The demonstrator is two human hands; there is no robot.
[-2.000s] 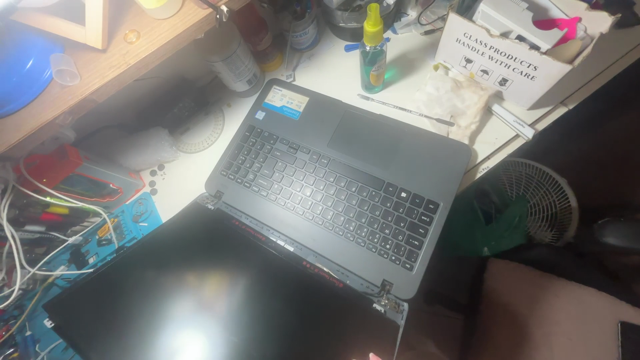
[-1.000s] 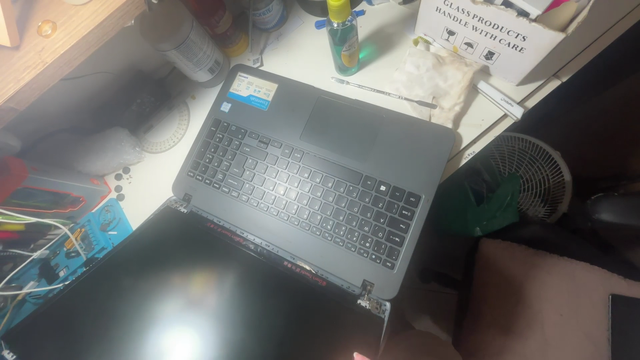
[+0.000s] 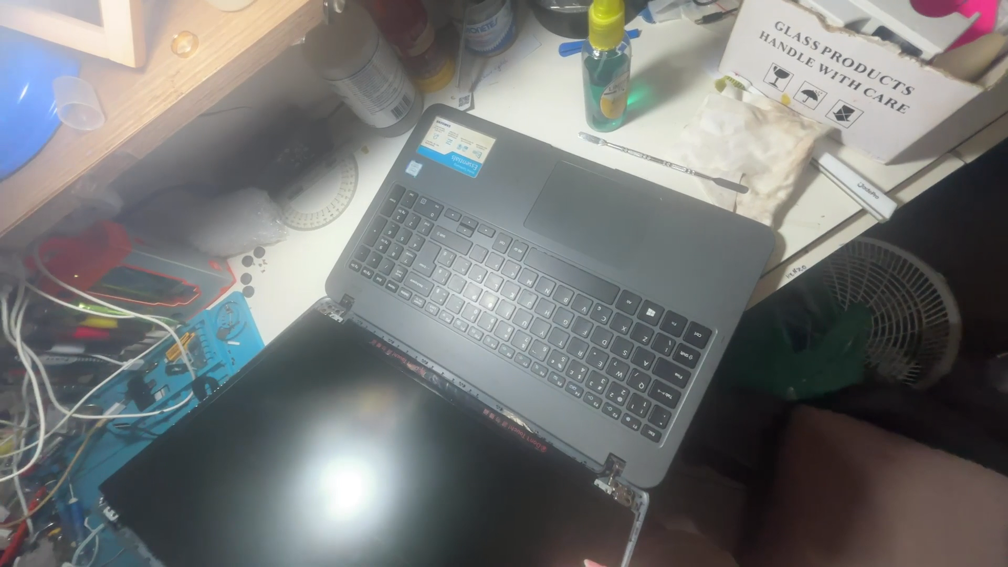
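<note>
A dark grey laptop base (image 3: pixel 551 260) lies with its keyboard up on the white bench. Its display panel (image 3: pixel 346 441) is folded far back, the bezel off, with metal hinges (image 3: pixel 618 482) and a strip along its hinge-side edge exposed. Glare covers part of the black screen. At the bottom edge of the view, one fingertip of what looks like my right hand (image 3: pixel 594 563) is at the screen's lower right, by the metal side frame; the rest of that hand is out of frame or too dim to read. My left hand is not in view.
A metal spudger (image 3: pixel 661 161), a spray bottle (image 3: pixel 606 71), a crumpled cloth (image 3: pixel 748 146) and a white carton (image 3: pixel 827 87) stand beyond the laptop. Cables (image 3: pixel 31 378) and a blue mat (image 3: pixel 228 323) are at left. A white fan (image 3: pixel 906 315) is at right.
</note>
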